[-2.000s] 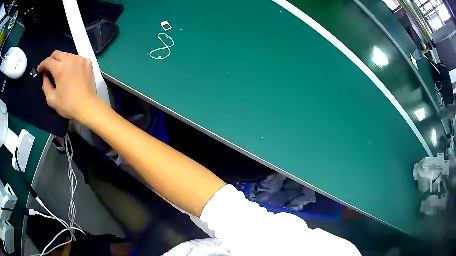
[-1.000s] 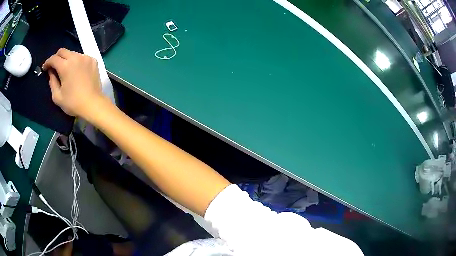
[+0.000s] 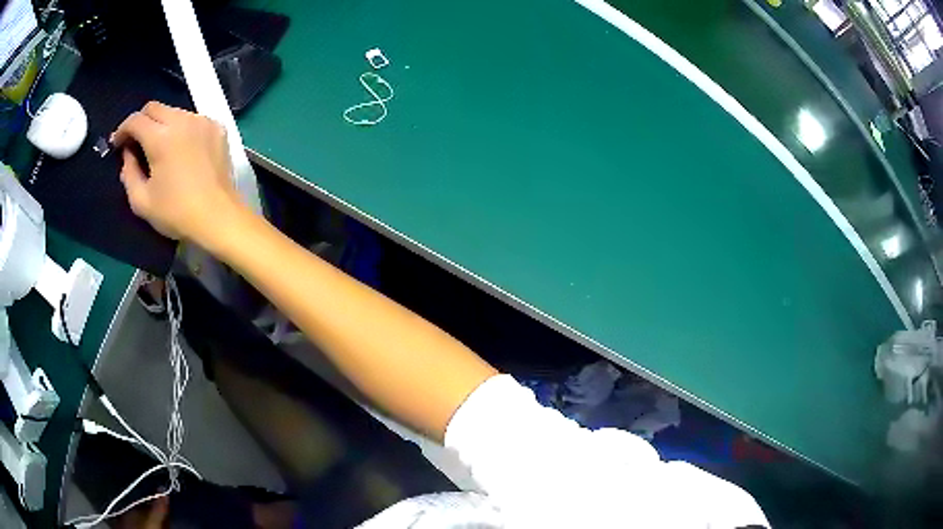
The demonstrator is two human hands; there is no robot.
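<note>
My right hand reaches from the lower right to the black mat at the upper left, palm down, with its fingers bent. A tiny dark and pale chip lies at its index fingertip. The fingertips are partly hidden, so I cannot tell whether they grip anything. A white oval mouse is just left of the chip. A white label strip runs down past the back of the hand. My left hand is not visible.
White security cameras on brackets stand at the left edge. White cables hang over the bench edge. A black glossy slab lies beside the strip. A white tag on a looped string is on the green bench. Blurred white cameras are far right.
The whole view has shifted, so the bench things appear farther right. My right hand stays over the mat, its fingers still beside the chip.
</note>
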